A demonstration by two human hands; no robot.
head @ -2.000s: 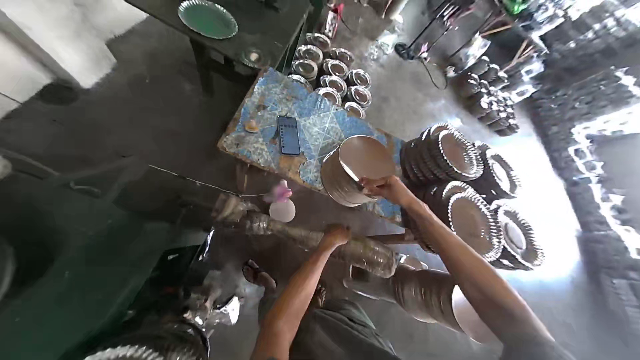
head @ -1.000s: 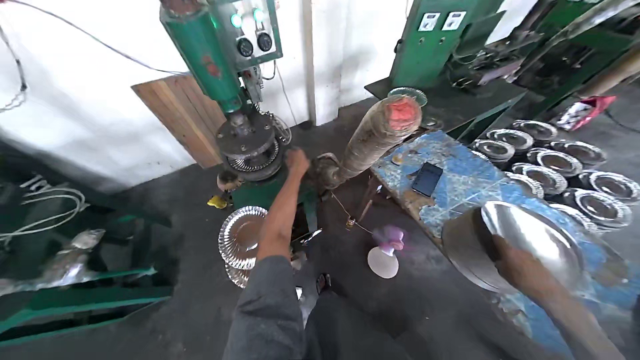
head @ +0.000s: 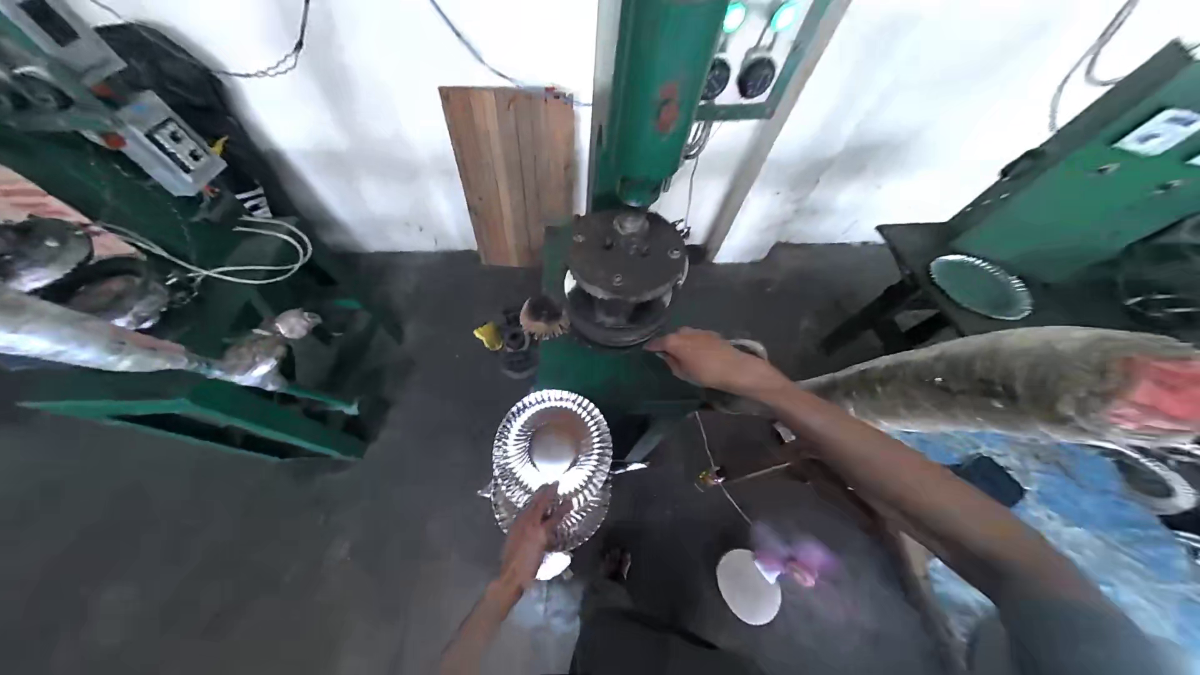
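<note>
My left hand lies on the near part of a shiny fluted metal plate, which rests over another fluted plate; whether its fingers grip the rim is unclear. My right hand reaches to the near right edge of the round die on the green press. Its fingertips touch or nearly touch that edge, and what is between them cannot be made out. Above the lower die sits the dark upper die plate, with a gap between the two.
A long wrapped roll extends at the right above a blue-patterned table. A white disc is low at the right. Green machine frames stand left. A wooden board leans on the wall.
The view has swung strongly from the table to the press. My right hand was at the stack of metal discs on the table and is now at the die. My left hand has moved from the press to the fluted plates.
</note>
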